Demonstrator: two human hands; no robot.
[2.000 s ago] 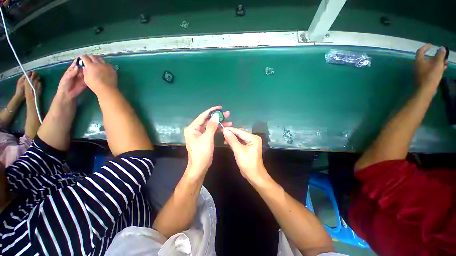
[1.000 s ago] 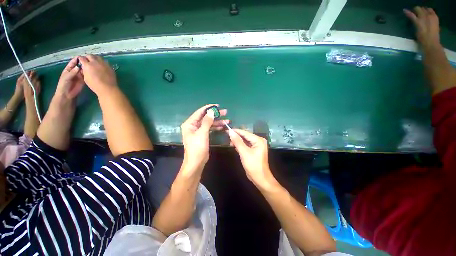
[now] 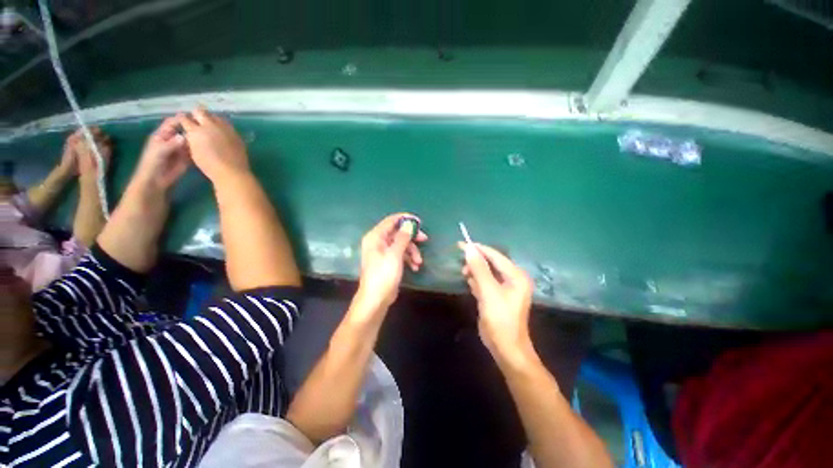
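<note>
My left hand (image 3: 387, 254) holds a small dark electronic unit (image 3: 410, 225) between thumb and fingers, above the green bench surface (image 3: 438, 183). The thumb covers part of the unit, and the picture is slightly blurred. My right hand (image 3: 498, 288) holds a slim pale tool (image 3: 465, 234) like a pen, its narrow end pointing up and away from me. The tool is apart from the unit, to its right.
A dark unit (image 3: 340, 158), a small clear piece (image 3: 516, 159) and a shiny plastic packet (image 3: 659, 147) lie before the whitish rail (image 3: 438, 102). A neighbour in stripes (image 3: 183, 375) works at left. A red sleeve (image 3: 767, 402) is at right, near a blue stool (image 3: 614, 388).
My right hand with the tool has moved right, away from the unit. The unit is turned and shows less green. The view has shifted, and the red-sleeved neighbour's hand has left the picture.
</note>
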